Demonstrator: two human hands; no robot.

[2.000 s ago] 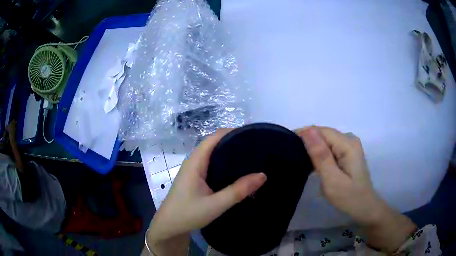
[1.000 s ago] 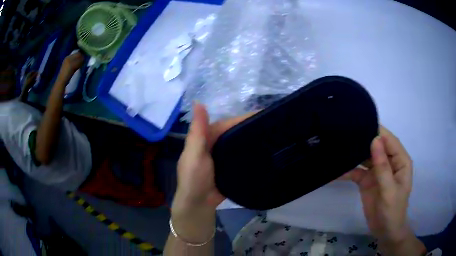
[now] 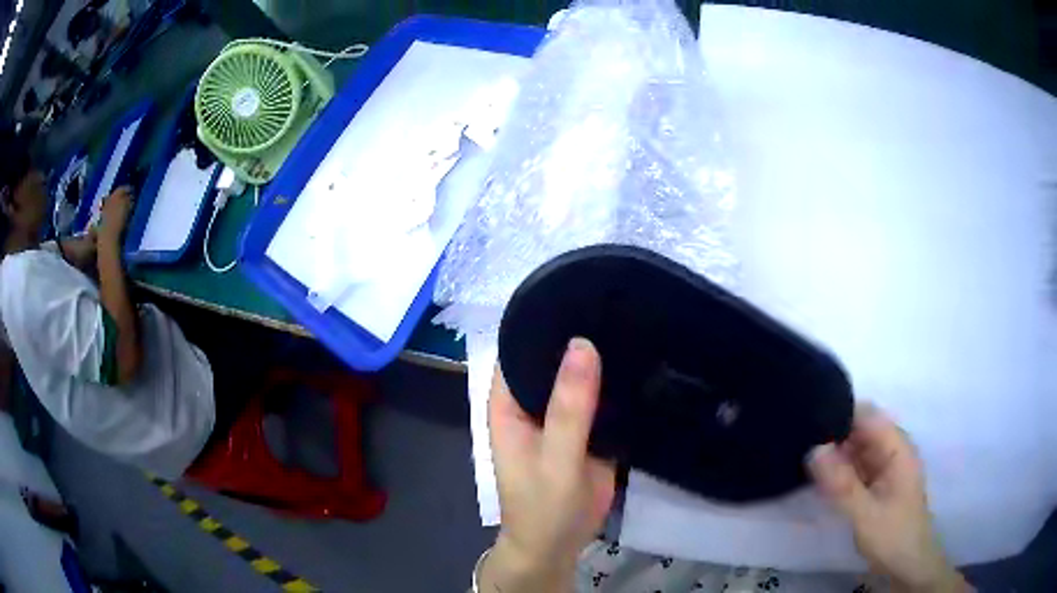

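Note:
A black oval plastic housing [image 3: 684, 371] is held above the front of the white work mat [image 3: 893, 209], its long side sloping down to the right. Small pale marks show on its face. My left hand [image 3: 551, 463] grips its left end, with the thumb on the face. My right hand [image 3: 875, 487] holds the lower right end between thumb and fingers. The fingers behind the housing are hidden. A clear bubble wrap bag [image 3: 603, 151] lies just behind the housing, partly covered by it.
A blue tray [image 3: 261, 238] with a white lining and loose white scraps stands left of the bubble wrap. A light green fan [image 3: 249, 104] is beyond it. A white strip [image 3: 481, 429] hangs at the bench edge. A seated person [image 3: 104, 348] and a red stool [image 3: 301, 452] are at left.
The housing was upright, then sloped up to the right; now it slopes down to the right. My left thumb has moved onto its face. The view has shifted towards the left of the bench.

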